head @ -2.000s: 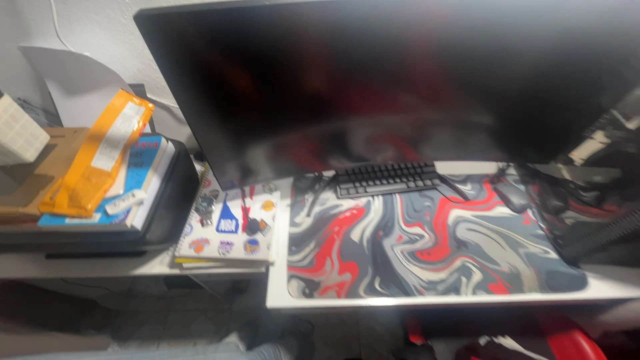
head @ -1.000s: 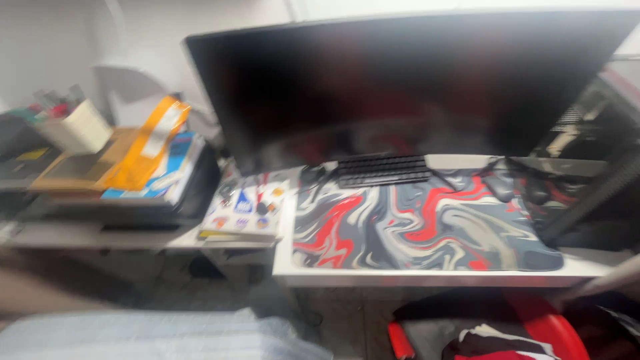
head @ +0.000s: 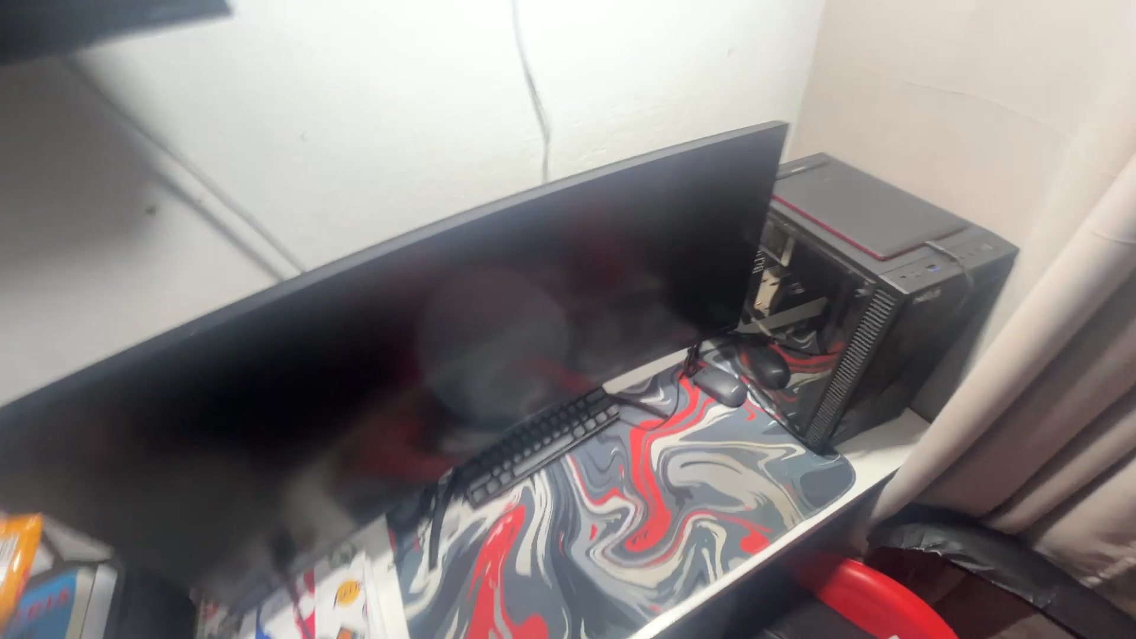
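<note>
Neither my left hand nor my right hand shows in the head view, so what they hold cannot be seen. A wide curved monitor [head: 568,302], its screen dark, spans the middle. Below it a black keyboard [head: 541,448] rests at the back of a swirl-patterned desk mat [head: 701,479] in red, grey and white. A dark computer mouse [head: 720,387] lies on the mat, right of the keyboard. At the right end of the desk stands a black computer tower [head: 923,337] with a see-through side panel and a flat dark item with a red edge [head: 874,209] on top.
A sticker-covered notebook [head: 311,608], a blue book [head: 49,612] and an orange package [head: 18,559] are at the lower left. A red and black chair [head: 870,595] stands by the desk's front edge. Beige curtains [head: 1029,426] hang at the right. Cables run along the wall [head: 426,106].
The view has swung to the right and tilted, bringing the whole tower and the curtains into sight. No object has plainly been moved.
</note>
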